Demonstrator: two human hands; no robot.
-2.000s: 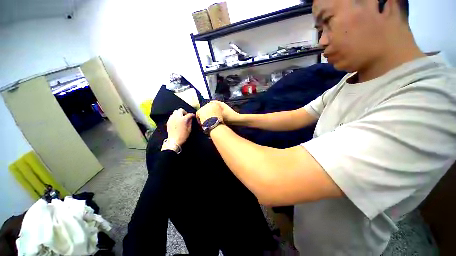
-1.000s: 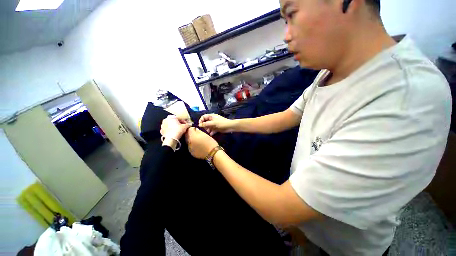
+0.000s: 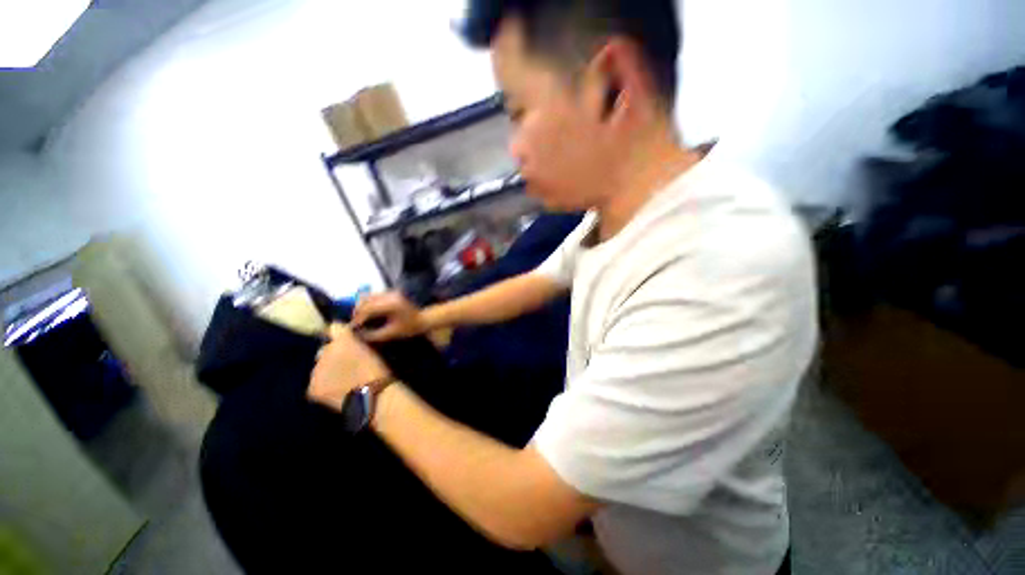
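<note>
A black hooded garment [image 3: 304, 461] hangs on an upright dress form with a cream neck [image 3: 295, 310] and a shiny silver cap [image 3: 252, 273]. The black hood [image 3: 242, 346] lies around the form's neck on the left. Another person's two hands [image 3: 348, 365] are at the front neck edge of the garment, fingertips close together; what they pinch is too blurred to tell. Neither my left hand nor my right hand can be seen.
The person in a beige T-shirt [image 3: 686, 337] stands close on the right. Behind are a black metal shelf [image 3: 433, 137] with cartons [image 3: 365, 115] and supplies, and a dark navy heap [image 3: 523, 337]. A brown box [image 3: 922, 410] and dark pile [image 3: 944, 213] stand right. A door panel [image 3: 135, 326] is left.
My hand with the pale bracelet and my black sleeve have left the garment and the picture. The view has turned right. The other person's hands remain at the neck.
</note>
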